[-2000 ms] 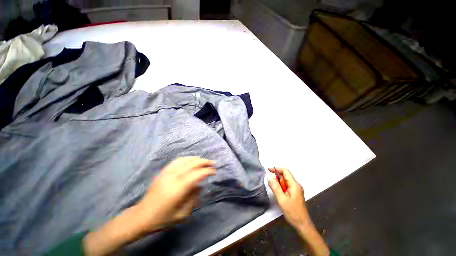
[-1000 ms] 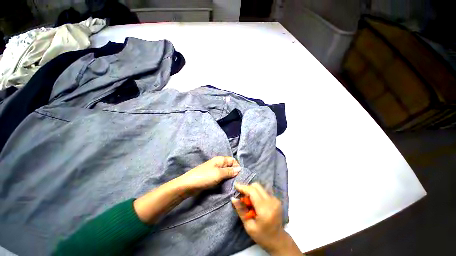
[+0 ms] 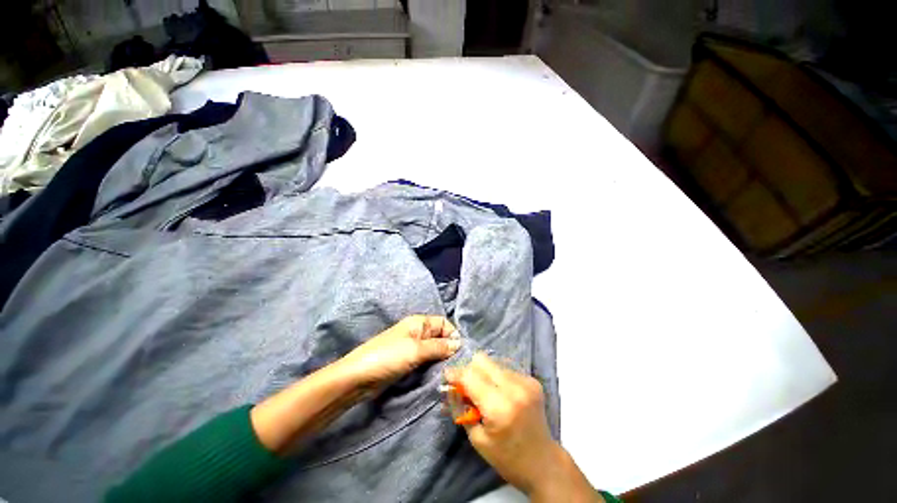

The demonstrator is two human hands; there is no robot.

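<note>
A grey garment (image 3: pixel 226 305), wrong side out with dark navy parts, lies spread over the near left of the table. My left hand (image 3: pixel 408 349) pinches a fold of its cloth between thumb and fingers. My right hand (image 3: pixel 507 408) is just to the right and a little lower, closed around orange-red thread snips (image 3: pixel 466 405). The snips' handles show between the fingers, with their tips close to the pinched cloth. The blades are too small and blurred to make out fully.
The garment lies on a white table (image 3: pixel 649 295) whose right edge runs down to a near corner. A second grey and navy garment (image 3: pixel 211 147) lies beyond, with pale garments (image 3: pixel 108 103) at the far left. A brown box-like object (image 3: pixel 757 147) stands beyond the right edge.
My left hand has come down onto the cloth and pinched it. My right hand has moved from the garment's right edge to beside my left hand, still holding the snips. The view has shifted.
</note>
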